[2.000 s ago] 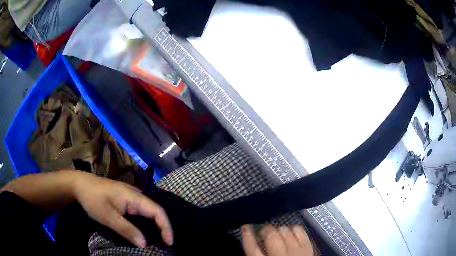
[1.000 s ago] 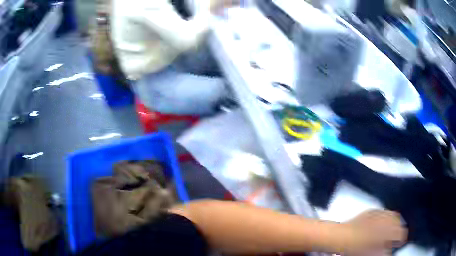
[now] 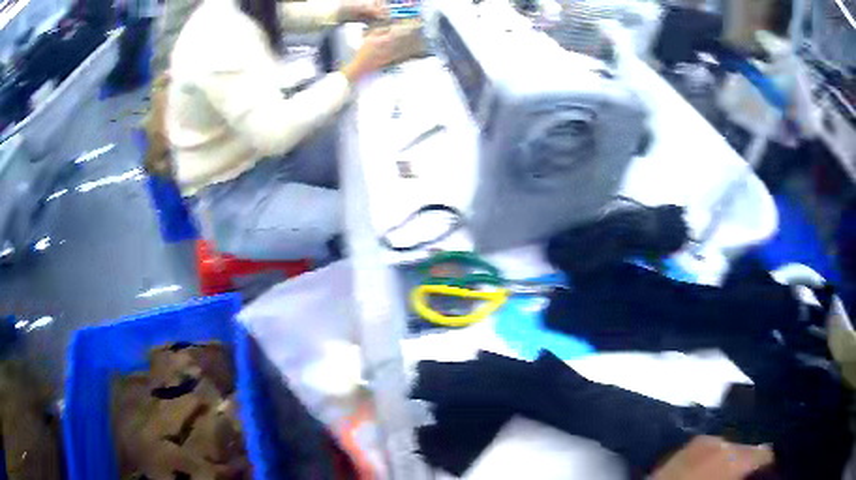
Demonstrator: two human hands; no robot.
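Observation:
Black cut pieces [image 3: 544,394] lie in a dark heap on the white table, running from the lower middle to the right. My left hand [image 3: 713,459] is at the bottom edge, lower right, on or against the black pieces. It is blurred and mostly cut off, so its fingers and any hold on the cloth cannot be made out. My right hand is not in view. Scissors with yellow and green handles [image 3: 460,305] lie left of the heap, over a light blue piece [image 3: 535,333].
A neighbouring white-grey machine [image 3: 563,150] with a round vent stands beyond the scissors. A dark loop [image 3: 422,227] lies beside them. A person in a cream top [image 3: 239,112] sits at the upper left. A blue crate [image 3: 155,323] with brown pieces stands on the floor at left.
The view has swung left and up from the strip over my lap. My left hand has gone from the lap to the black heap, now lower in the picture. My right hand has left the view.

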